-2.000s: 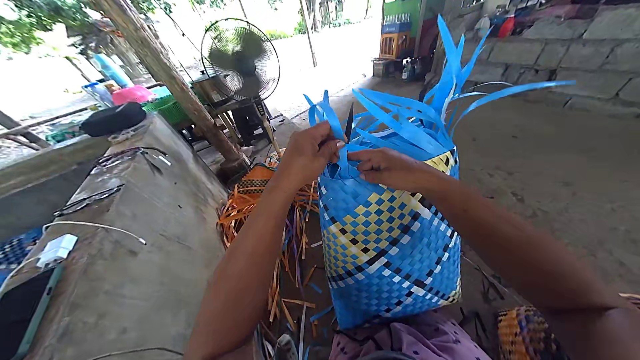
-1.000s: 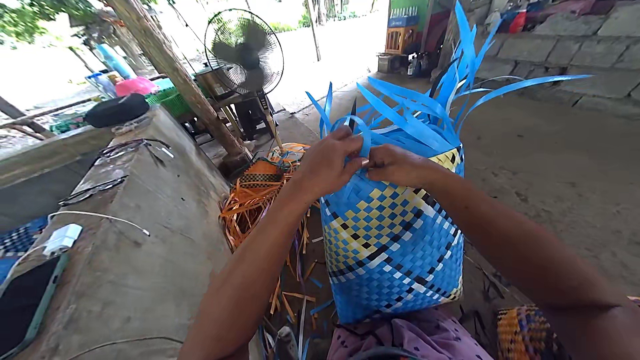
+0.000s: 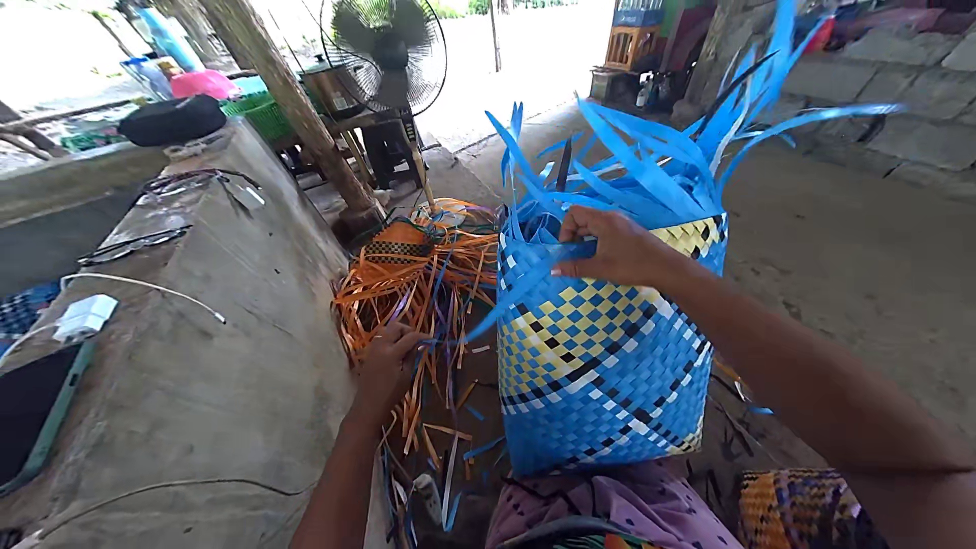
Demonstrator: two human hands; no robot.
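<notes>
A woven plastic-strap basket (image 3: 610,351) in blue, yellow, black and white stands upright against my lap, with long loose blue straps (image 3: 648,168) sticking up from its rim. My left hand (image 3: 393,366), low and left of the basket, pinches the end of a blue strap (image 3: 511,297) that runs taut up to the rim. At the rim, my right hand (image 3: 606,248) has thumb and fingers closed around a blue strap by the upper front of the basket. Whether it is the same strap is hard to tell.
A concrete ledge (image 3: 252,366) on the left carries a phone (image 3: 46,412), a white charger (image 3: 85,316) and cables. Orange strips (image 3: 427,290) lie heaped on the floor beside the basket. Behind stand a fan (image 3: 389,53) and a wooden post (image 3: 297,99). Another woven basket (image 3: 797,507) is at lower right.
My left hand has moved from the basket's rim down and to the left, drawing out a blue strap. My right hand has stayed near the rim.
</notes>
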